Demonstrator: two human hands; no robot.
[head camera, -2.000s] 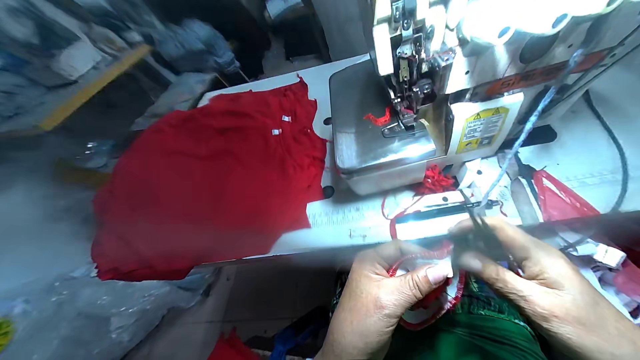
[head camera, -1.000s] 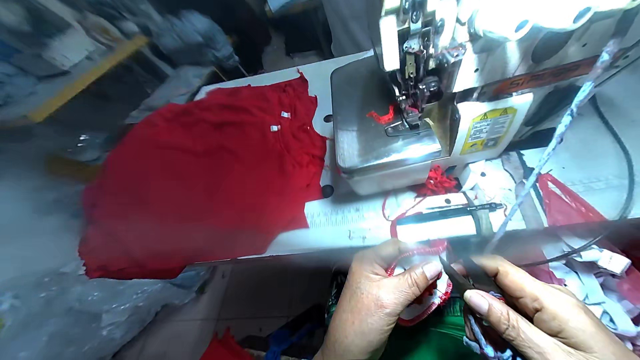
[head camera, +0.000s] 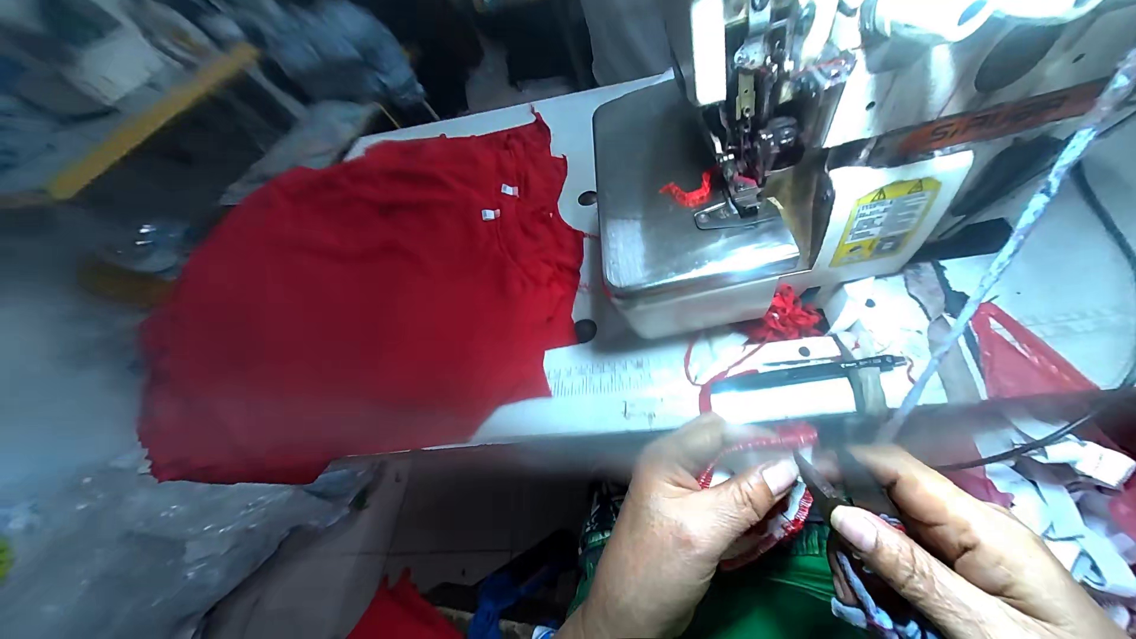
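My left hand (head camera: 688, 524) pinches a red-edged fabric strip (head camera: 790, 524) with visible stitching, held over my lap. In my right hand (head camera: 958, 541) is a pair of thread snips (head camera: 821, 488), their dark blades pointing at the strip beside my left thumb. Beyond both hands stands an overlock sewing machine (head camera: 701, 257) with a red scrap (head camera: 690, 191) lying by its presser foot. Red cut fabric pieces (head camera: 355, 302) lie spread on the white table at the left, two small white labels on them.
A ruler scale (head camera: 599, 380) marks the table's near edge. A black pen (head camera: 808, 373) and a bunch of red trimmings (head camera: 788, 315) lie before the machine. A twisted cloth cord (head camera: 1003, 248) slants down at the right, above white fabric strips (head camera: 1083, 524). Plastic bags (head camera: 257, 532) sit lower left.
My right hand has opened out from its bunched pose of two seconds ago, and the snips' blades now show beside my left thumb. The red fabric on the table lies as before.
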